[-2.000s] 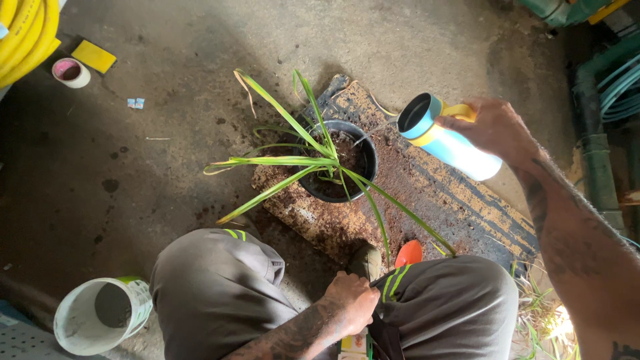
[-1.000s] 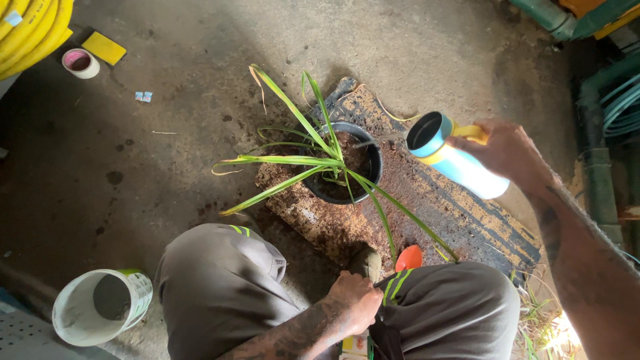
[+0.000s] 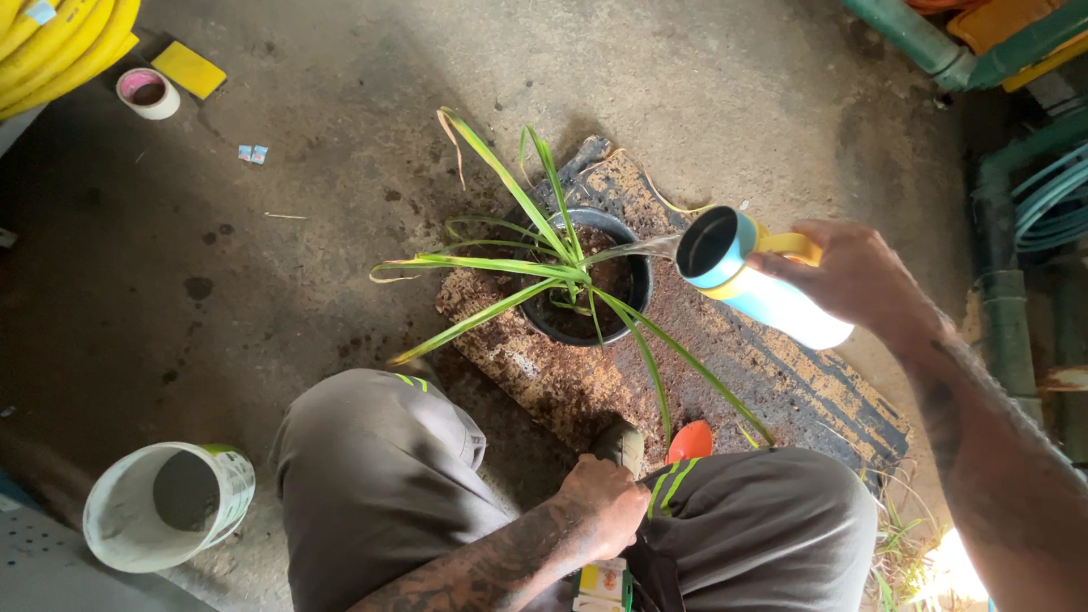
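Note:
My right hand (image 3: 837, 268) grips the yellow handle of a light blue and white bottle (image 3: 765, 293), tilted with its dark mouth to the left. A stream of water (image 3: 650, 246) runs from it into a black plastic pot (image 3: 642, 306). A long-leaved green plant (image 3: 574, 272) grows in the pot, some leaf tips brown. The pot stands on a worn, soil-strewn board (image 3: 722, 365). My left hand (image 3: 603, 506) is closed near my right knee, above the boot; whether its fingers hold something is hidden. Just beyond the knee lies an orange trowel blade (image 3: 690, 442).
A white bucket (image 3: 234, 489) stands at the lower left. Coiled yellow hose (image 3: 76, 51), a tape roll (image 3: 157, 102) and a yellow block (image 3: 189, 70) are at the upper left. Green pipes (image 3: 1003, 323) and coiled blue tubing (image 3: 1054, 204) border the right. Cut leaves (image 3: 892, 544) lie lower right.
My right hand has moved the bottle left, closer to the pot, and water now visibly pours from its mouth. My left hand stays by the knee.

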